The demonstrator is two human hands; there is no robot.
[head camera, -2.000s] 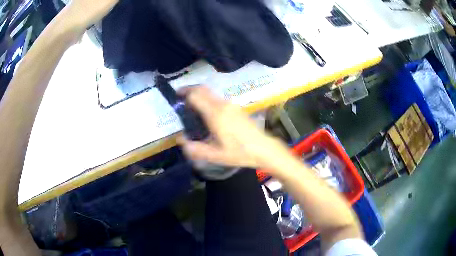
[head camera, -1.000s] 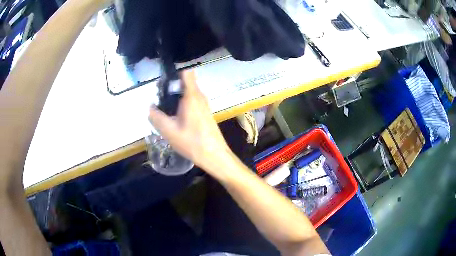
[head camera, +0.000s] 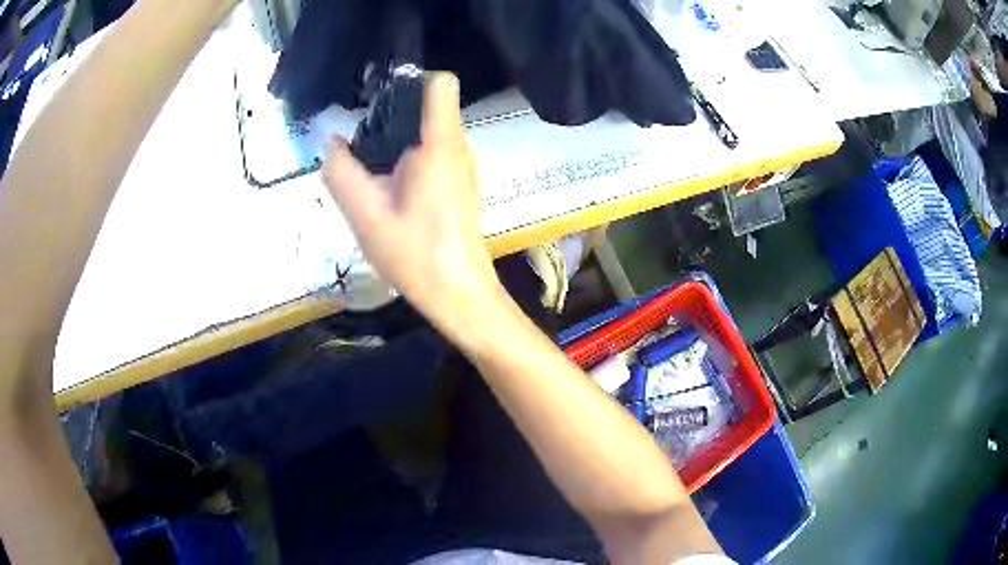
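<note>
The black garment (head camera: 564, 55) hangs down at the top middle, its lower edge over the white table (head camera: 166, 254). My right hand (head camera: 415, 188) is closed around a dark-handled tool (head camera: 389, 127), held against the front of the garment. A clear round object (head camera: 365, 289) shows below my wrist at the table edge, partly hidden. My left forearm reaches up along the left side. My left hand is cut off by the top edge.
A thin dark tool (head camera: 716, 117) lies on the table at right. A red basket (head camera: 763, 381) with bags and blue items stands below the table's yellow edge, over a blue bin (head camera: 774, 486). A wooden board (head camera: 879, 320) stands further right.
My right hand has moved up and left with the dark-handled tool, from the table edge to the garment. The view has shifted slightly.
</note>
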